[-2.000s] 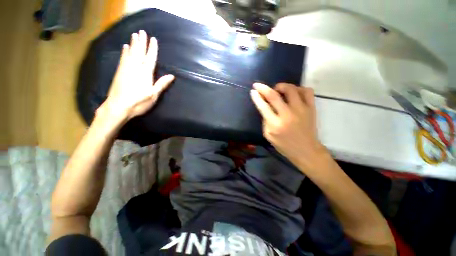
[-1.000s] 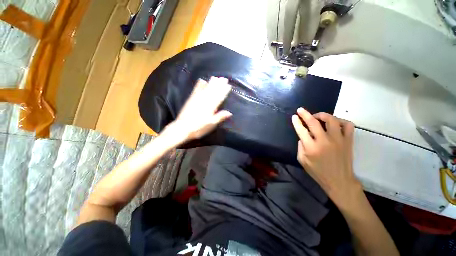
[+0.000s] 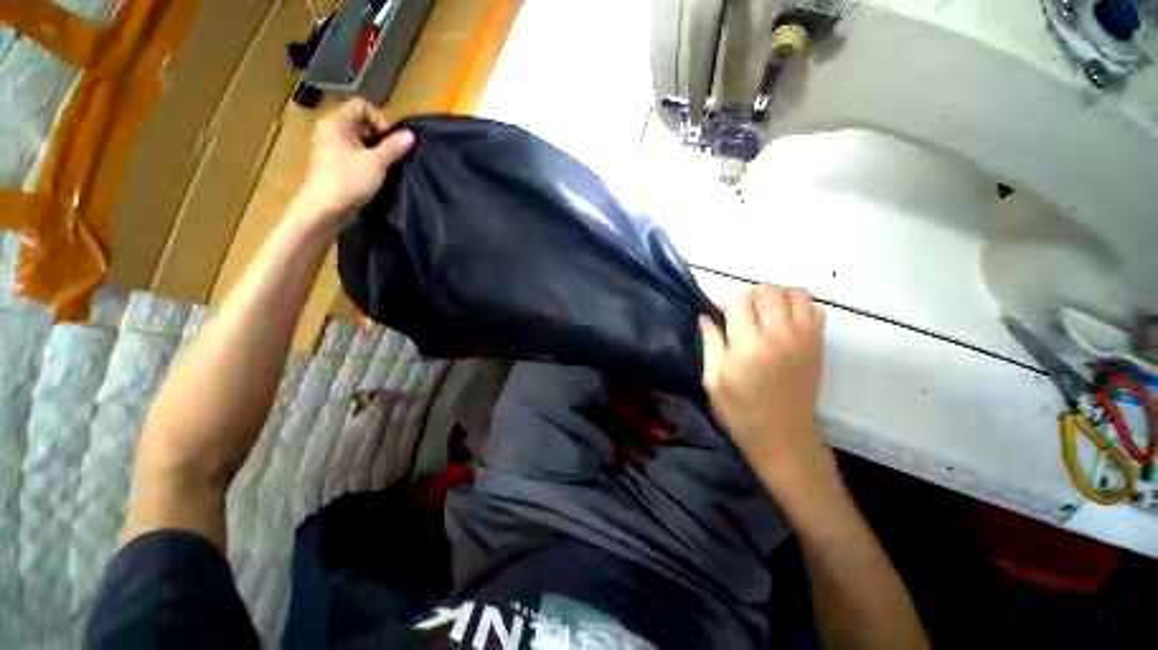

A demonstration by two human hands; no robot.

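Note:
The black cover panel (image 3: 521,241) hangs bunched and folded between my two hands, over the front edge of the machine table and above my lap. It is glossy along its upper right fold. My left hand (image 3: 353,165) pinches its upper left edge between thumb and fingers. My right hand (image 3: 766,362) grips its right end, with the fingers curled over the gathered material. The presser foot area (image 3: 724,140) of the white sewing machine (image 3: 914,102) is above the panel, and the panel is apart from it.
Scissors (image 3: 1095,455) with yellow and red-orange handles lie at the right of the white table (image 3: 889,394). A grey tool tray (image 3: 366,48) sits on taped cardboard (image 3: 235,140) at upper left. A grey quilted sheet (image 3: 95,394) covers the left side.
The panel lay flat under my hands by the presser foot; it is now pulled towards me and bunched. My left hand moved from pressing on it to pinching its far left edge.

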